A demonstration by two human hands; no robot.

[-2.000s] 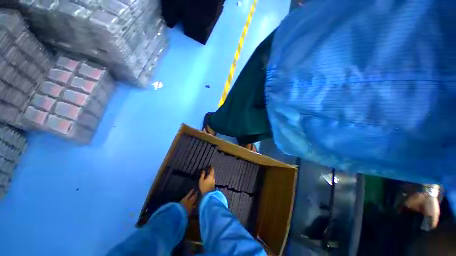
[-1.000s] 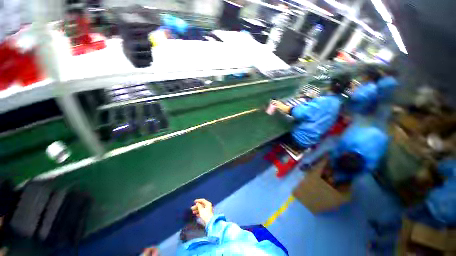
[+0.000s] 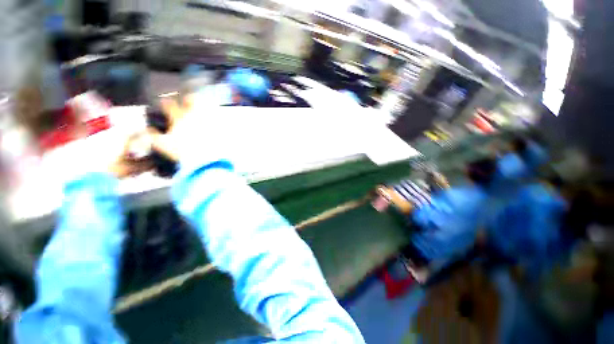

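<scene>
The view is blurred. Both my arms reach forward over the bright white shelf. My left hand (image 3: 137, 149) is at the shelf's left part, against dark pieces (image 3: 160, 163), likely a stack of black inserts. My right hand (image 3: 168, 142) is at the other side of the same dark pieces. The hands are close together with the pieces between them. Finger detail and the number of pieces cannot be made out.
Red items (image 3: 79, 122) lie on the white shelf (image 3: 289, 138) at the left. A person in a blue cap (image 3: 248, 84) is across it. The green belt (image 3: 357, 245) runs below. Workers in blue smocks (image 3: 448, 222) and a brown carton (image 3: 458, 306) are at the right.
The view has swung up from the floor carton to the line and nearer the shelf. My hands have moved from inside the carton to over the white shelf with dark pieces.
</scene>
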